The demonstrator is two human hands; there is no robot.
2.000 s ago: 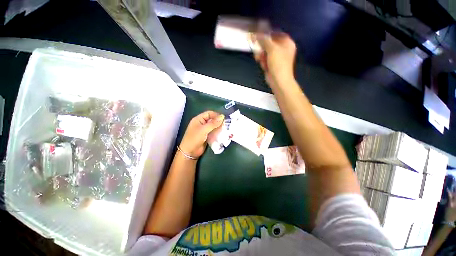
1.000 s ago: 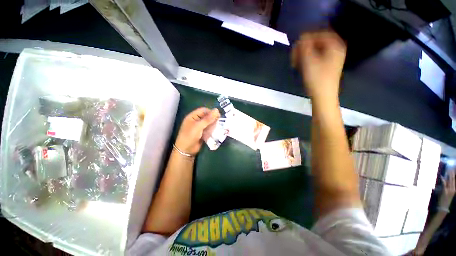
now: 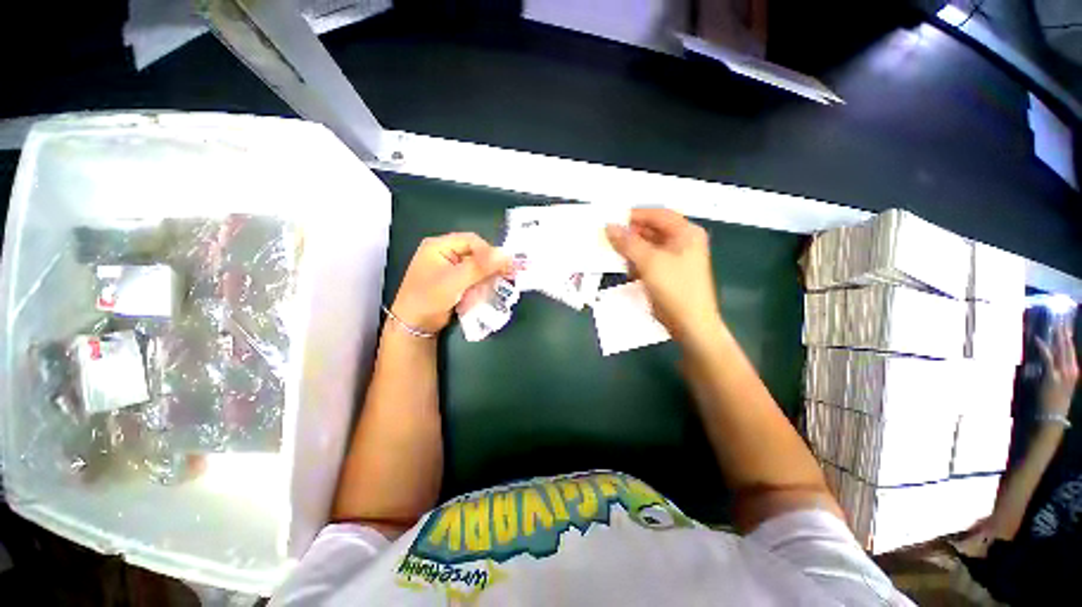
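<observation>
My left hand (image 3: 449, 282) is shut on a bunch of small whitish packets (image 3: 487, 311) with dark marks, left of centre over the green surface. My right hand (image 3: 667, 259) pinches the right end of a pale card (image 3: 564, 241). The card's left end meets the fingertips of my left hand; whether the left fingers grip it I cannot tell. A second card lies partly hidden beneath it. A loose card (image 3: 629, 320) lies on the green surface (image 3: 593, 415), partly under my right hand.
A white foam box (image 3: 338, 296) with film-wrapped stock (image 3: 226, 344) stands at left. Card stacks (image 3: 902, 391) stand at right. A pale rail (image 3: 534, 170) borders the dark conveyor belt (image 3: 570, 101), which carries pale flat pieces (image 3: 605, 24). Another person's arm (image 3: 1035, 462) shows at far right.
My right hand has come back from over the belt to my left hand and now holds a card. Pale pieces on the belt have shifted. The view has shifted slightly.
</observation>
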